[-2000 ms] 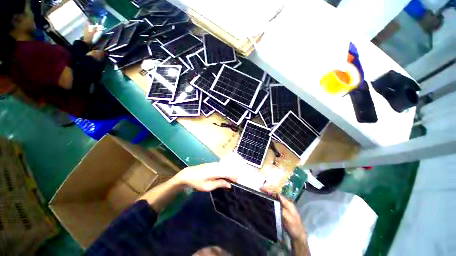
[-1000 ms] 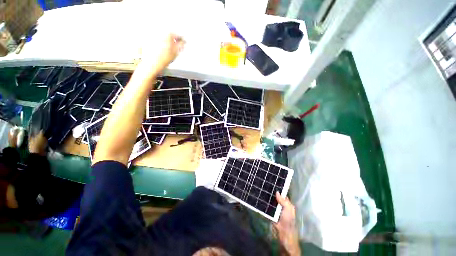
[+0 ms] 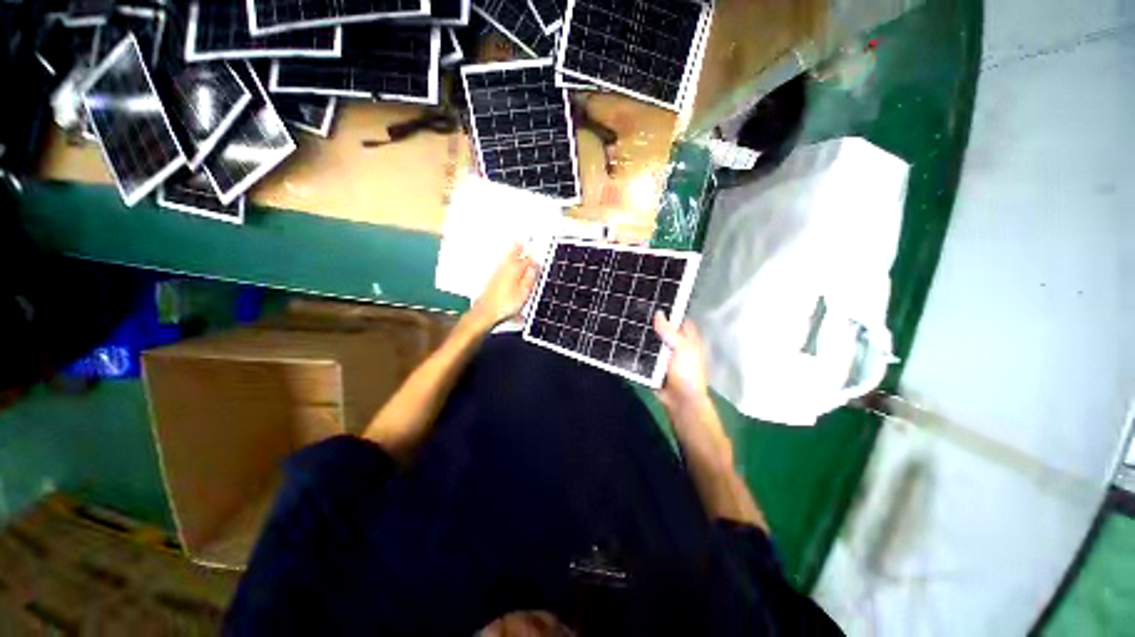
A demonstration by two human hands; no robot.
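Note:
A framed solar panel (image 3: 606,306) lies over my lap at the bench's front edge, its gridded face up. My right hand (image 3: 682,361) grips its right edge, thumb on the face. My left hand (image 3: 507,289) is at its left edge, by a white foam sleeve (image 3: 479,239) on the bench edge; the glare hides whether the fingers hold the sleeve or the panel. Another panel (image 3: 523,130) lies just behind on the cardboard sheet (image 3: 361,159).
More panels (image 3: 355,60) are heaped at the back left. A short black cable (image 3: 417,126) lies on the cardboard. An open carton (image 3: 237,436) stands on the floor at left. A large white plastic bag (image 3: 803,280) and a round black item (image 3: 772,127) are at right.
My left hand has come down from the white shelf to the panel's left edge. The panel is turned slightly flatter. The view has tilted down, and the shelf is out of view.

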